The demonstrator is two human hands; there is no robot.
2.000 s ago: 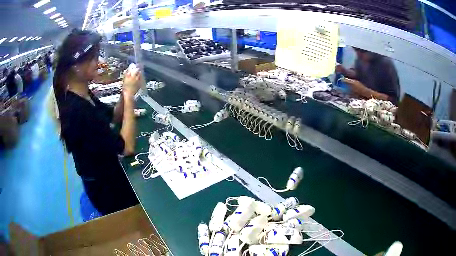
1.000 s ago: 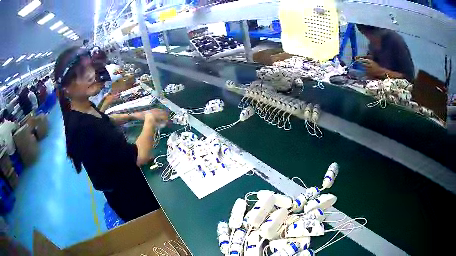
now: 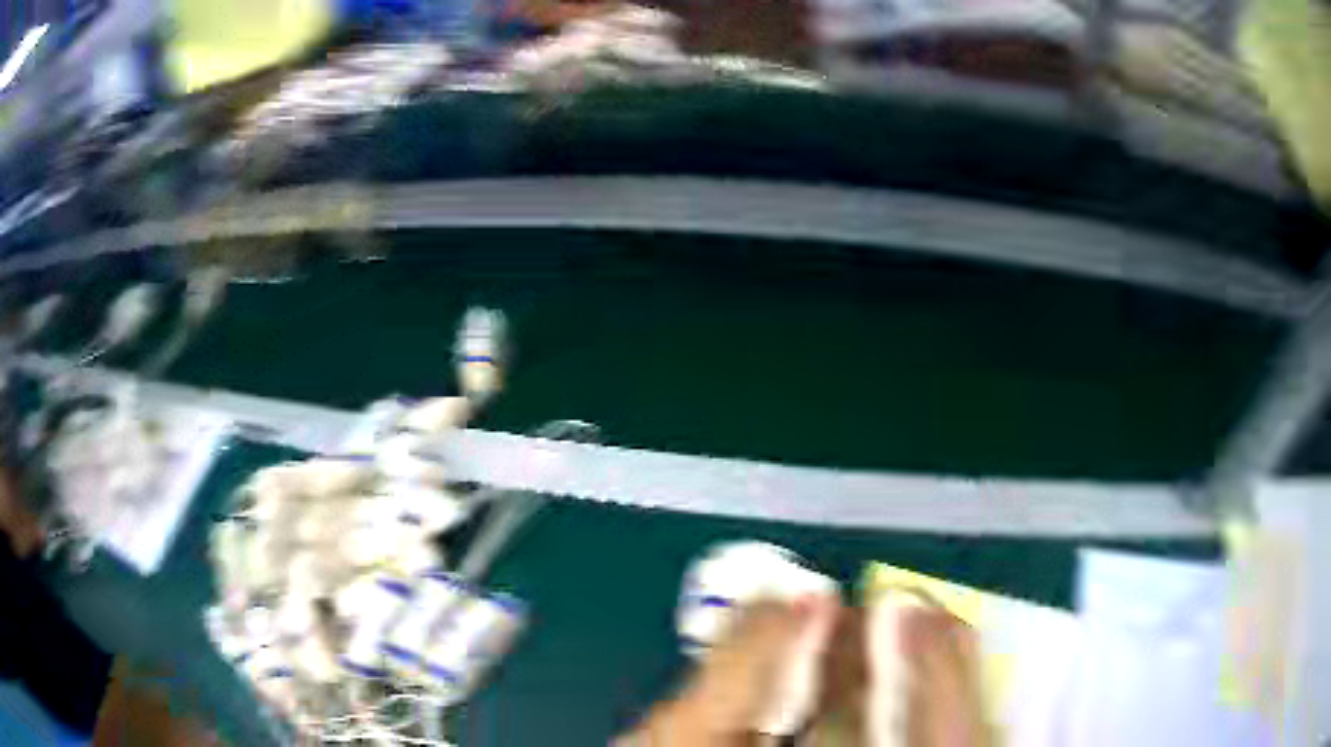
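Note:
The picture is blurred. My left hand (image 3: 752, 679) is at the bottom centre, its fingers against or just beside a wide white piece (image 3: 737, 581) with a blue mark. My right hand (image 3: 934, 679) is close on its right, over a yellow paper sheet (image 3: 1007, 628). A pale streak runs along the fingers of each hand; I cannot tell if these are held white pieces. A pile of white corded pieces with blue bands (image 3: 336, 569) lies to the left. One white piece (image 3: 480, 350) lies just beyond it, past the near rail.
A near rail (image 3: 818, 496) and a far rail (image 3: 876, 212) cross the green table. White papers (image 3: 1153, 642) lie at the right, near a post (image 3: 1285, 394). Another heap on white paper (image 3: 183, 474) lies far left. A person's dark sleeve (image 3: 51, 635) shows at the lower left.
The view has swung right and down. Both my hands, the yellow sheet and the white papers have come into view. The pile now appears further left.

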